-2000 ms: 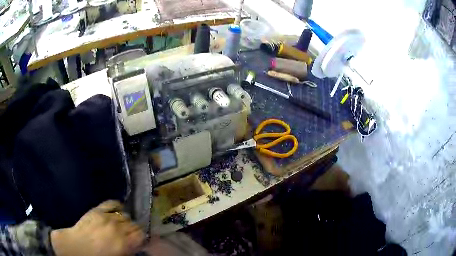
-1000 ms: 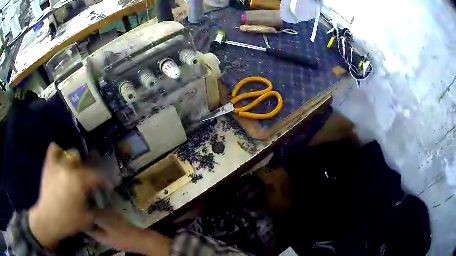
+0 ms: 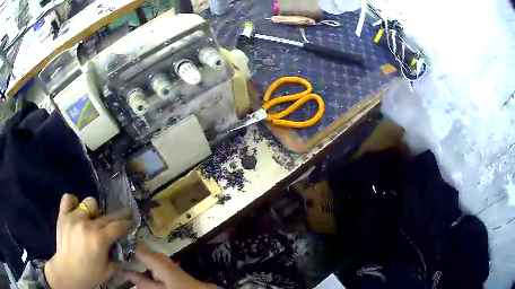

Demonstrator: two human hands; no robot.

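My left hand [image 3: 84, 242], with a yellow ring, lies at the lower left on the edge of the dark denim cloth [image 3: 42, 169]. Its fingers are on a grey cloth piece [image 3: 119, 197] beside the machine front. My right hand [image 3: 166, 271] is low in the frame, partly blurred, its fingers at the lower end of the grey piece. The off-white overlock machine [image 3: 169, 84] stands just beyond, its labelled head [image 3: 83, 113] above the cloth. The exact finger grip is partly hidden.
Yellow-handled scissors [image 3: 293, 107] lie right of the machine, near a black-handled tool [image 3: 333, 53] on the blue board. A scrap tray [image 3: 217, 195] and dark trimmings [image 3: 228, 163] are at the machine front. Dark garments [image 3: 395, 209] are heaped lower right.
The view has shifted right and down. The hands, earlier low on the cloth, came together and blurred; now they are slightly apart at the grey piece, which shows more clearly.
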